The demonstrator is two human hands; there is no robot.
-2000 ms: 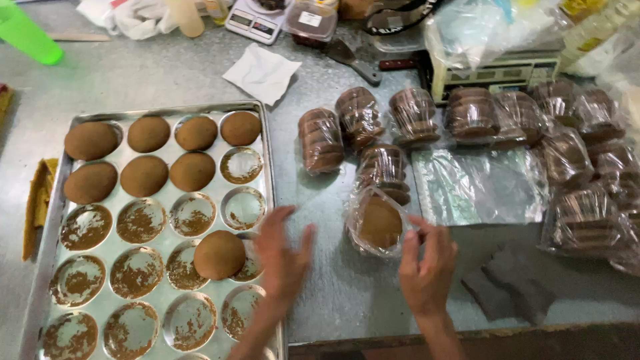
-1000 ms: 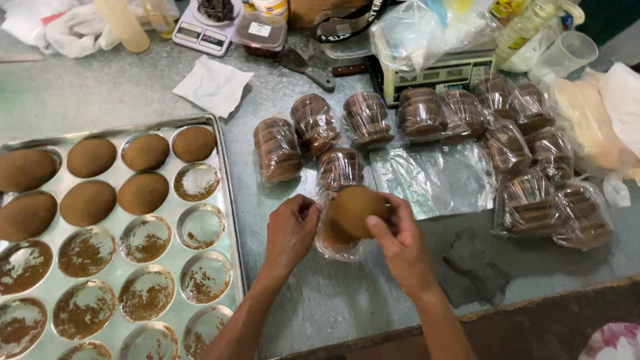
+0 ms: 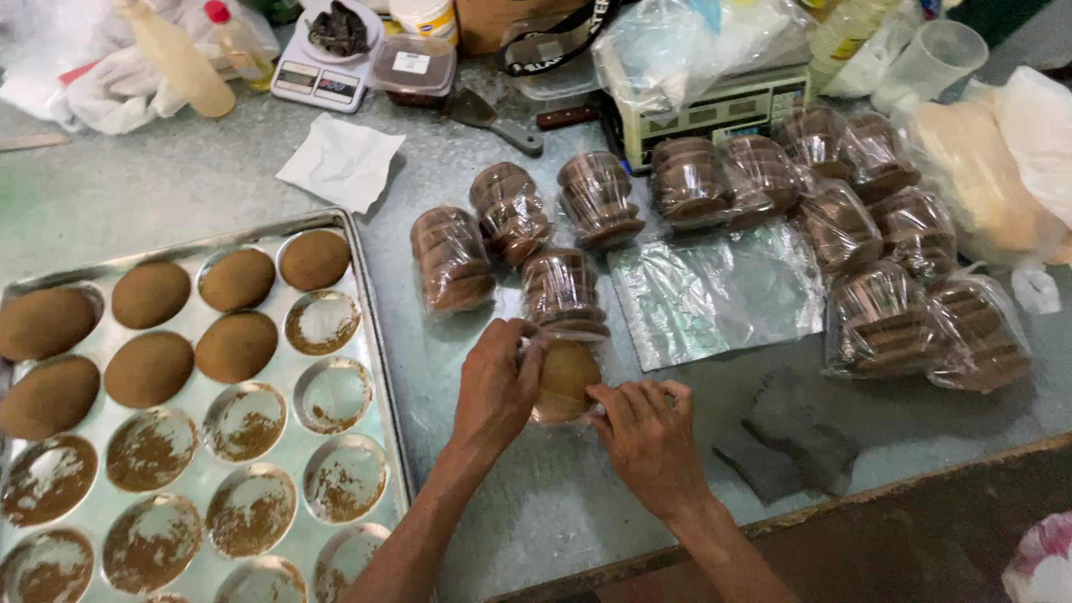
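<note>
A clear plastic bag with round brown cakes [image 3: 567,378] in it stands on the metal table between my hands. My left hand [image 3: 502,373] pinches the bag's edge at its upper left, and my right hand [image 3: 641,419] grips the plastic at its right side. Just behind it is a wrapped stack of brown cakes [image 3: 564,289], with more wrapped stacks [image 3: 452,260] around and to the right. On the left, a metal baking tray [image 3: 366,335] has loose cakes [image 3: 237,346] in some round cups; other cups hold only brown crumbs.
Flat clear plastic bags [image 3: 720,293] lie right of my hands, with a dark cloth [image 3: 787,440] nearer the edge. Behind are a white paper [image 3: 342,162], a scraper [image 3: 494,121], a small kitchen scale [image 3: 328,59], a larger scale [image 3: 712,117] and a clear plastic cup [image 3: 931,63].
A cake was lifted from the tray's cups area and brought to the bag by my right hand; it now appears inside. Both hands have closed on the bag's edges.
</note>
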